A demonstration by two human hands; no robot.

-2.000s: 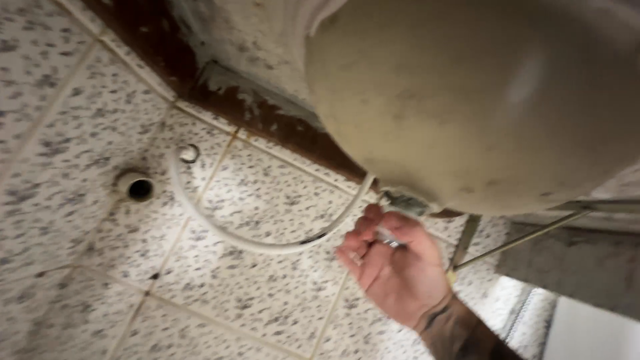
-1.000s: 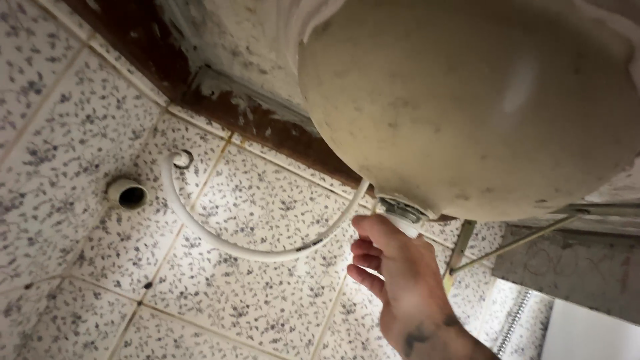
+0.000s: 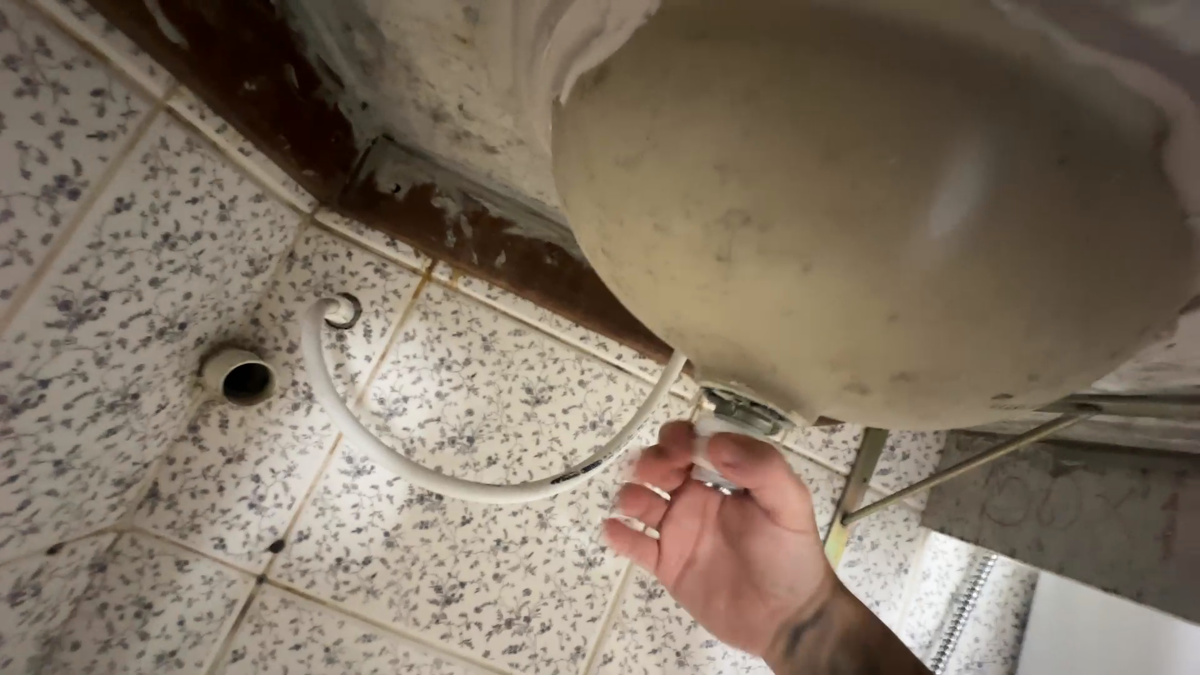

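The underside of a beige washbasin (image 3: 844, 225) fills the upper right of the view. At its lowest point is a metal drain opening (image 3: 745, 411). Directly below, my right hand (image 3: 736, 534) holds a small whitish drain fitting (image 3: 711, 445) between thumb and fingers, its palm facing the camera and its other fingers curled. A bit of shiny metal shows under the fitting; its upper end is close to the drain, and whether they touch is unclear. A white flexible hose (image 3: 469, 489) curves from a wall hole to behind the basin. My left hand is out of view.
A plastic drain pipe stub (image 3: 239, 377) sticks out of the floral-tiled wall (image 3: 487, 412) at the left. A brown frame (image 3: 525, 262) runs behind the basin. To the right are a metal bracket (image 3: 975, 464), a grey slab (image 3: 1078, 516) and a ribbed metal hose (image 3: 964, 609).
My right hand has turned at the drain: one second ago its palm faced more to the left, and now it faces the camera, as two seconds ago.
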